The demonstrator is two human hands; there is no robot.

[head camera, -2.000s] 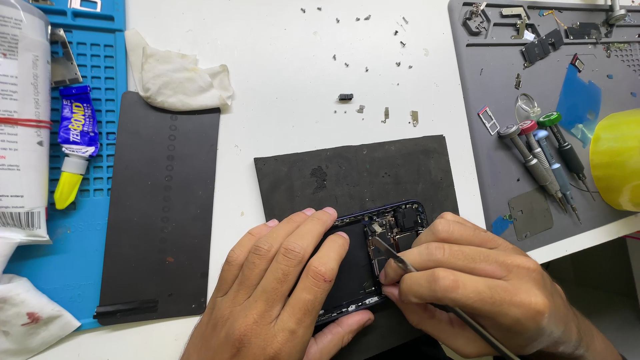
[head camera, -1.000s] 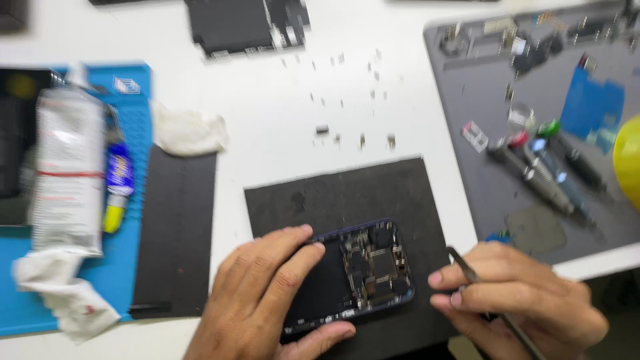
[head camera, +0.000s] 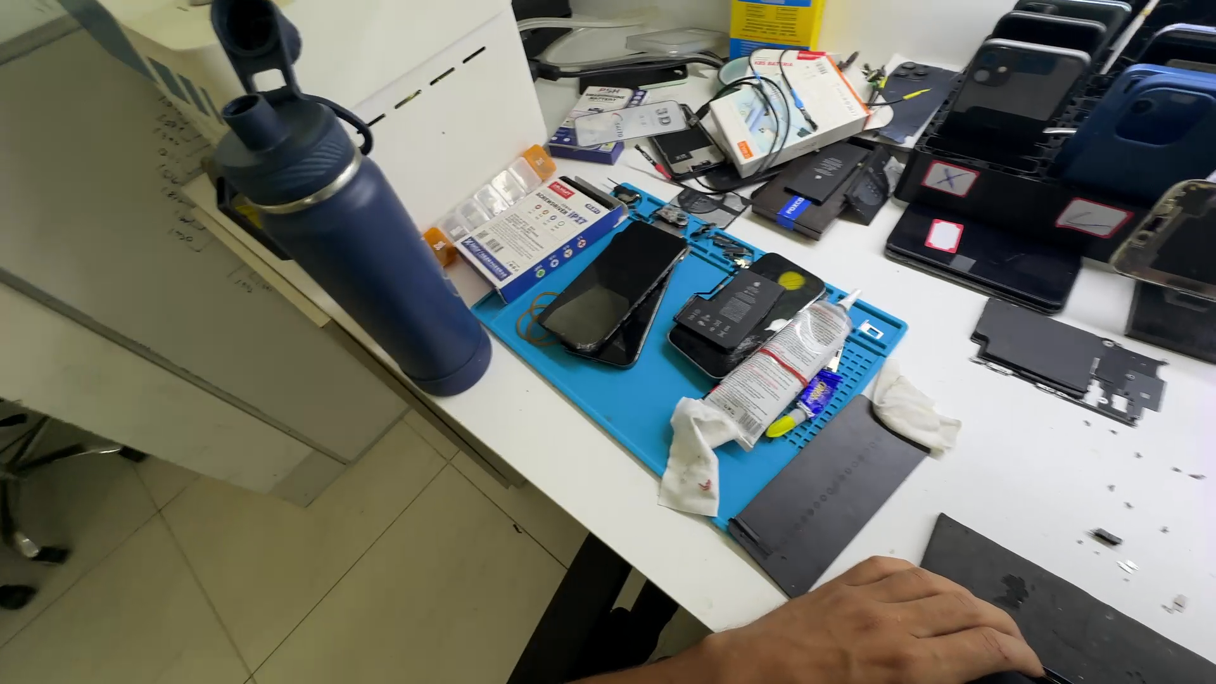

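Observation:
My left hand (head camera: 893, 622) lies at the bottom right, its fingertips at the lower frame edge beside a black mat (head camera: 1054, 603). A dark edge shows under the fingers; whether they grip it is hidden. A dark grey strip mat (head camera: 826, 503) lies just beyond the hand, with a crumpled white cloth (head camera: 914, 408) at its far end. On the blue silicone mat (head camera: 608, 408) are a white tube with a red band (head camera: 784, 366), a small blue glue tube with a yellow cap (head camera: 806, 404), smartphones (head camera: 608, 294) and a phone battery (head camera: 736, 309). My right hand is out of view.
A dark blue water bottle (head camera: 366, 256) stands by the table's left edge, near a screwdriver box (head camera: 546, 237). Phones in a black rack (head camera: 1016, 180) stand at the back right. Several tiny parts and a black phone internal plate (head camera: 1064, 356) lie on the white table.
The view has swung far to the left. The opened phone and my right hand with its metal tool, both seen earlier, are out of frame.

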